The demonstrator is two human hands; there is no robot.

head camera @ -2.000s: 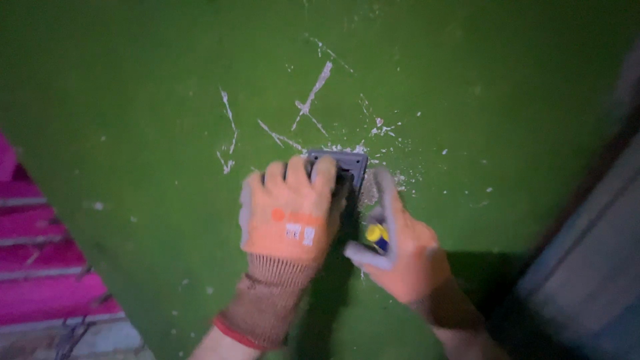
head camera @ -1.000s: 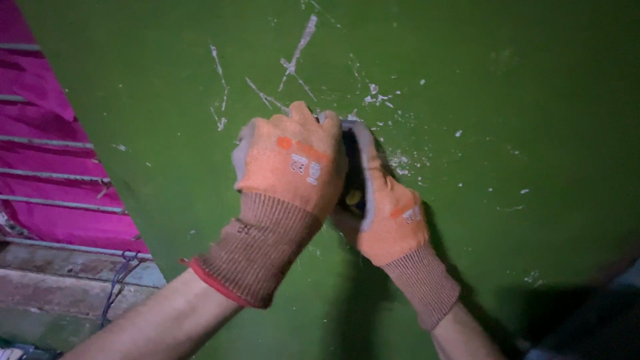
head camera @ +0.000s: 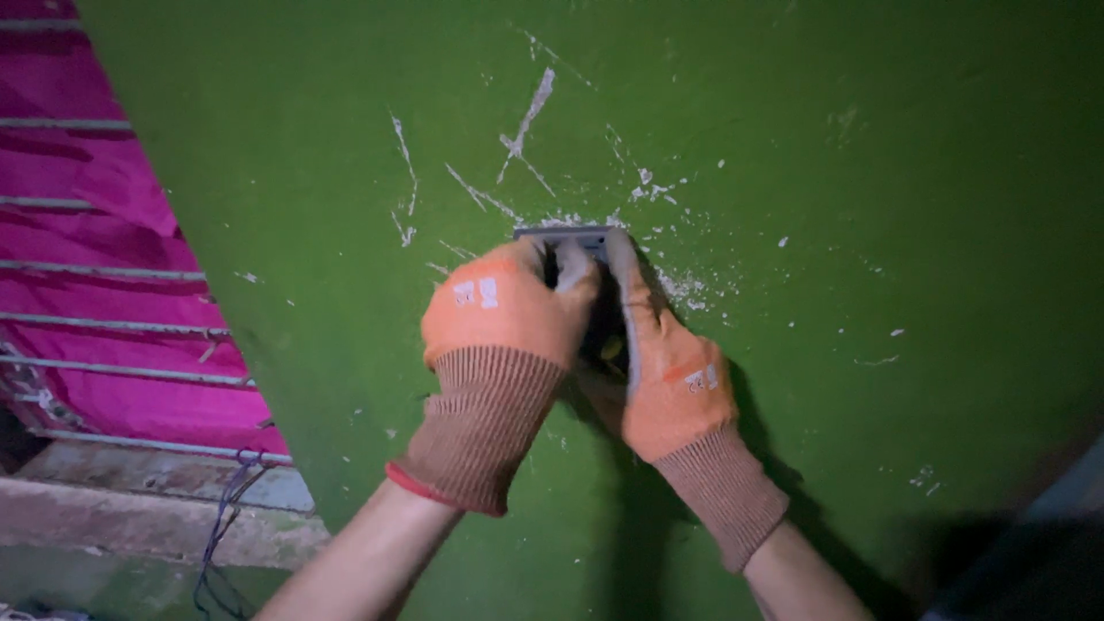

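Observation:
Both my hands wear orange knit work gloves with brown ribbed cuffs. A dark grey box-like piece (head camera: 565, 233), perhaps an electrical box, sits against the green painted wall (head camera: 828, 241). My left hand (head camera: 509, 302) has its fingers bent at its top left side, and its grip is partly hidden. Along the right side lies my right hand (head camera: 668, 362), its fingers pointing up and the index fingertip at the top right corner. Between my palms, in shadow, a small yellowish part (head camera: 612, 348) shows; what it belongs to cannot be told.
Chipped, scratched paint (head camera: 528, 112) marks the wall above and beside the piece. At the left, metal window bars (head camera: 103, 272) stand before pink cloth (head camera: 129, 397), above a worn sill (head camera: 155, 513) with a dark cord (head camera: 216, 535). A dark shape fills the lower right corner.
My right hand was apart from my left two seconds ago, with a yellow-ended object near its thumb; it has moved up against the grey piece. My left hand stays at the piece.

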